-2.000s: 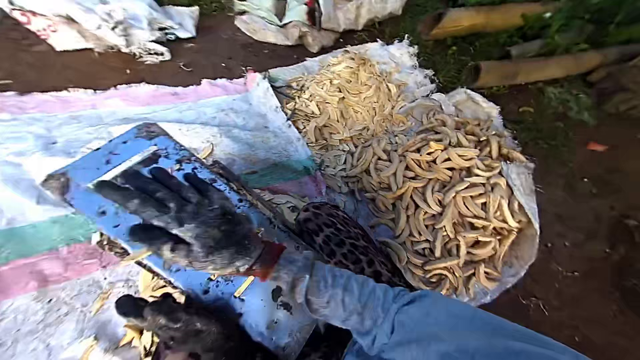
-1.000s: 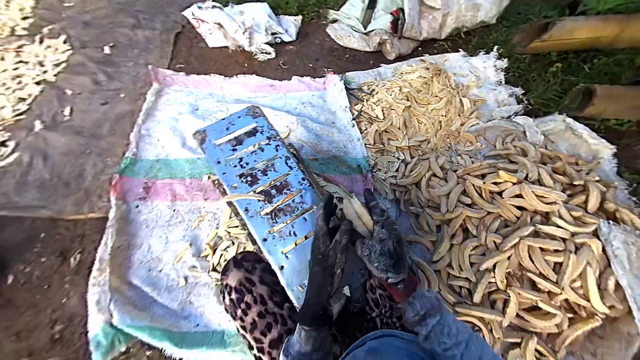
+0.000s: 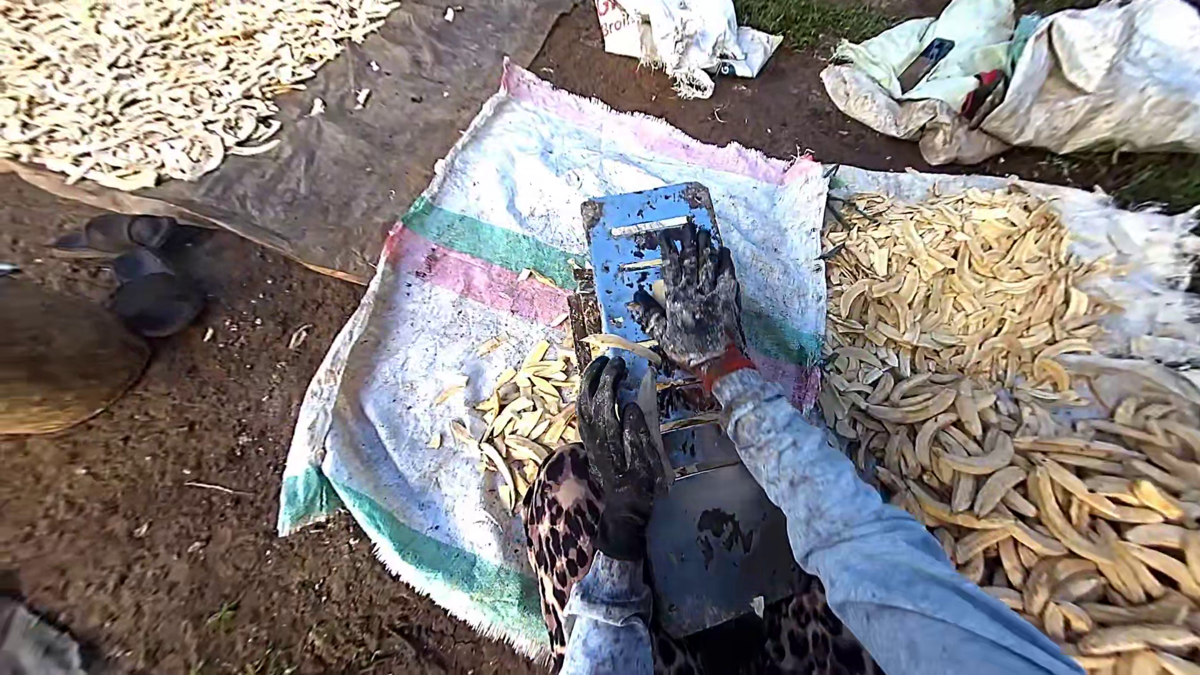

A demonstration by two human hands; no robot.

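Observation:
A worn blue slicing board [image 3: 647,211] with several slots lies tilted across my lap. My right hand [image 3: 696,305], in a dirty dark glove with a red cuff, rests flat on its upper part, palm down; a pale piece shows by the thumb, and the rest under the palm is hidden. My left hand [image 3: 621,450], in a black glove, is at the board's left edge with a pale peeled piece [image 3: 649,412] between thumb and palm. A curved slice [image 3: 621,347] lies just above its fingertips. Cut slices [image 3: 530,412] are piled on the woven sheet [image 3: 403,403] to the left.
Peeled banana-like fruits [image 3: 1050,497] are heaped at the right, with a paler pile [image 3: 956,272] behind. Slices [image 3: 169,84] cover a dark tarp [image 3: 375,159] at the upper left. Dark shoes [image 3: 155,281] sit on the soil. Crumpled sacks [image 3: 1097,80] lie at the back.
My right hand has moved from beside the left hand onto the board's upper part, where it also lay two seconds ago. The view has shifted noticeably.

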